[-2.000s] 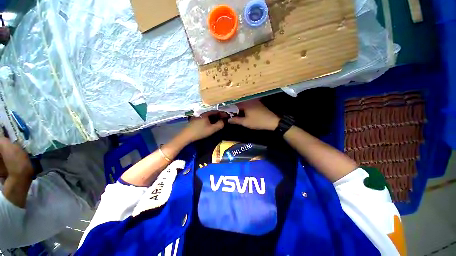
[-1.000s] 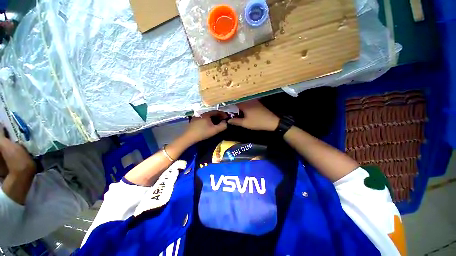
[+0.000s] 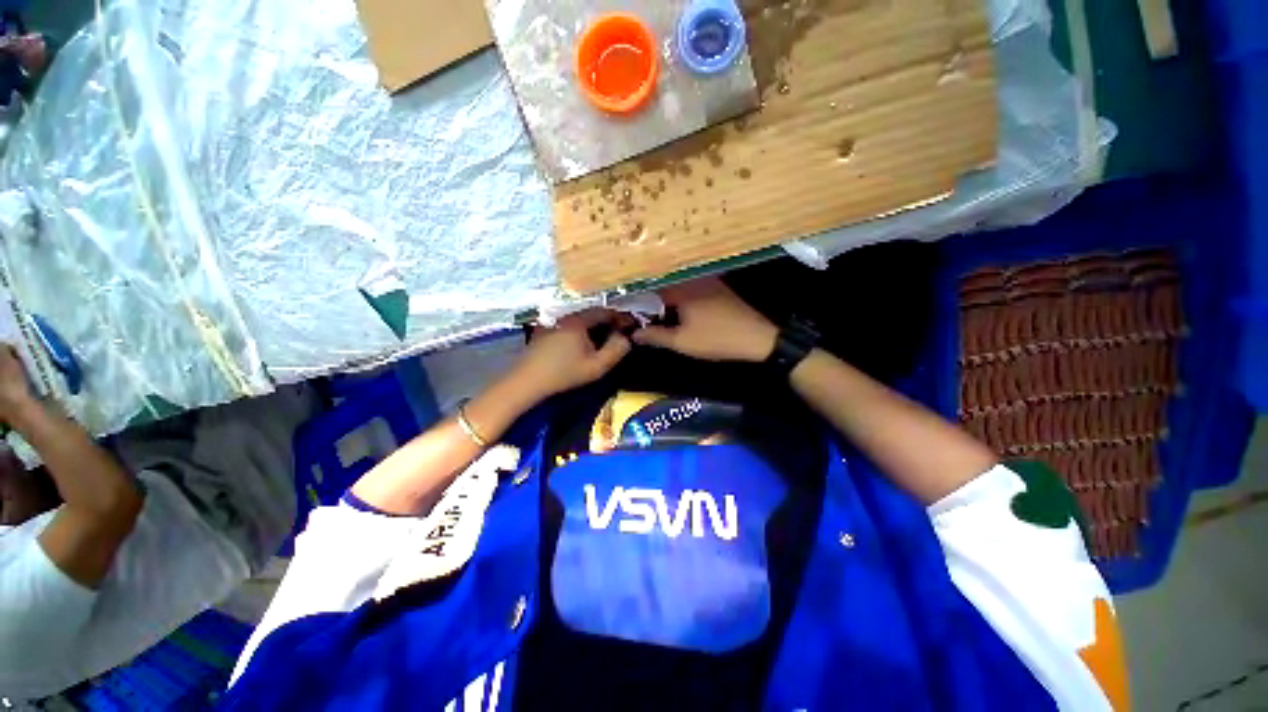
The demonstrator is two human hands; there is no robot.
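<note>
My left hand (image 3: 573, 351), with a bangle at the wrist, and my right hand (image 3: 706, 323), with a black watch, are close together just below the bench's near edge. Their fingers are bent and nearly meet. What lies between the fingertips is too small and dark to make out, and the bench edge partly hides them. An orange cap (image 3: 618, 64) and a smaller blue-violet cap (image 3: 711, 36) stand on a grey-white pad (image 3: 563, 136) on the brown cardboard (image 3: 862, 132).
Wrinkled plastic sheeting (image 3: 306, 181) covers the bench at left. A blue bin (image 3: 1203, 362) at right holds rows of red-brown limb parts (image 3: 1068, 390). A tan flat stick (image 3: 1157, 25) lies top right. Another person's arm (image 3: 77, 473) is at far left, near a blue stool or crate (image 3: 355, 442).
My left forearm has shifted slightly inward, and both hands stay at the bench edge. The other person's arm at far left has moved, its elbow now further right.
</note>
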